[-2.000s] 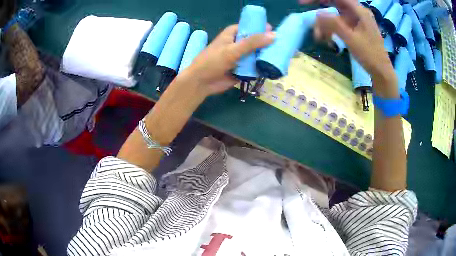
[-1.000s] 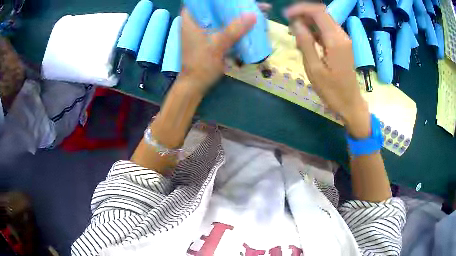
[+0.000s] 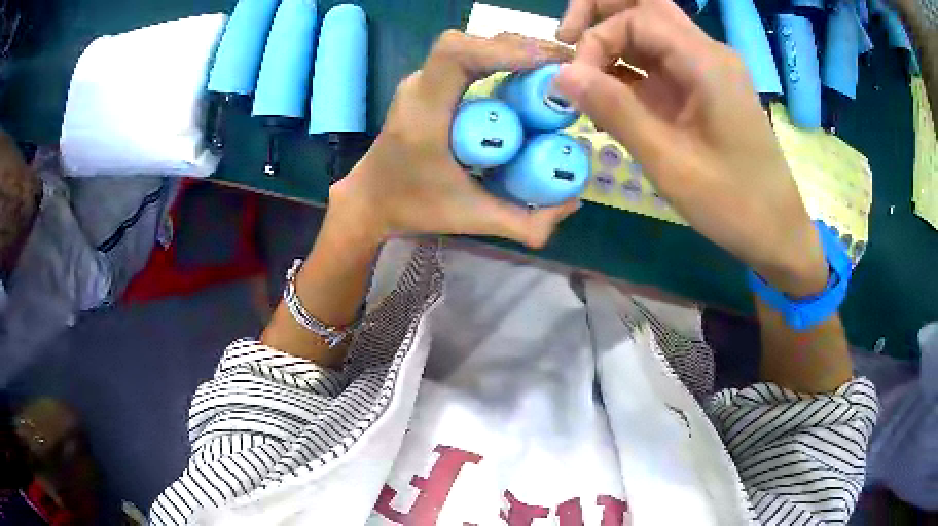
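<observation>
My left hand (image 3: 432,154) grips three light-blue handle units (image 3: 485,134) in a bundle, their flat end faces turned up toward me, each with a small dark slot. My right hand (image 3: 669,113) is at the upper right unit, thumb and fingertips close together over its end face; whether they hold a label cannot be told. The pale-yellow label sheet (image 3: 629,183) with grey dots lies on the bench behind and under both hands, partly hidden. The black ends of the held units are hidden.
Three blue units (image 3: 339,72) lie in a row at the left beside a white pad (image 3: 144,98). More units (image 3: 797,72) lie at the upper right on the dark-green table (image 3: 658,252). Another yellow sheet (image 3: 926,154) is at the right edge. A person's arm shows at the far left.
The units in my left hand have turned so that three end faces point up. My right hand has come in from the right to the end faces.
</observation>
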